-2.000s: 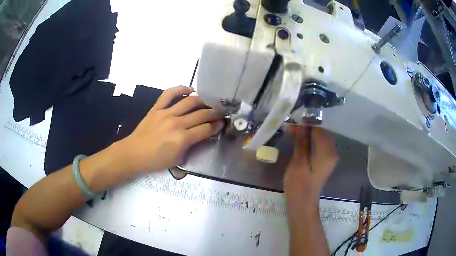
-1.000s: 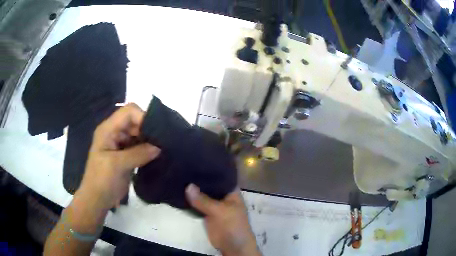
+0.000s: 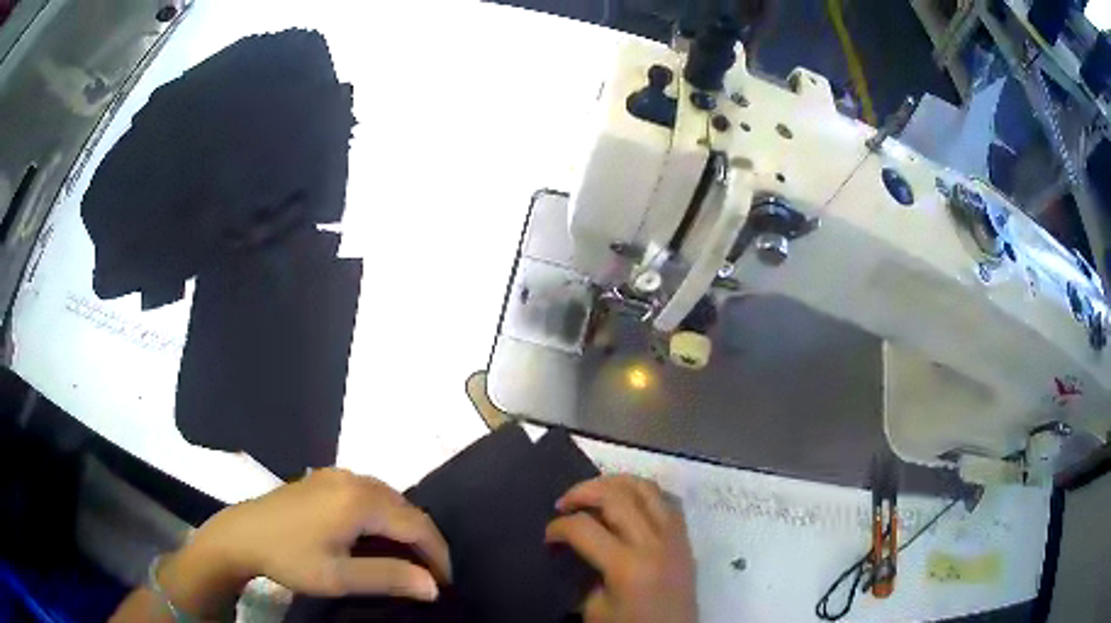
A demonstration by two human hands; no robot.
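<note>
A black cut panel (image 3: 506, 517) lies at the near table edge, with a notched corner pointing up. My left hand (image 3: 347, 542) is on its left side, thumb and fingers close together over black cloth. My right hand (image 3: 627, 542) has its fingertips on the panel's right edge. Both hands are cut off by the bottom of the picture or partly hide the cloth. A wide stack of cut panels (image 3: 225, 164) lies at the far left, with a squarer black panel (image 3: 271, 353) at its near end.
The white sewing machine head (image 3: 634, 170) stands at the right over the grey machine bed (image 3: 768, 377). No cloth shows under the needle. The shiny slide plate (image 3: 548, 304) is left of the needle. Orange-handled thread snips (image 3: 883, 554) lie at the lower right with dark cord.
Both hands and the black panel have left the machine, come up in front of it, then moved down to the near table edge. The bed and slide plate are now uncovered.
</note>
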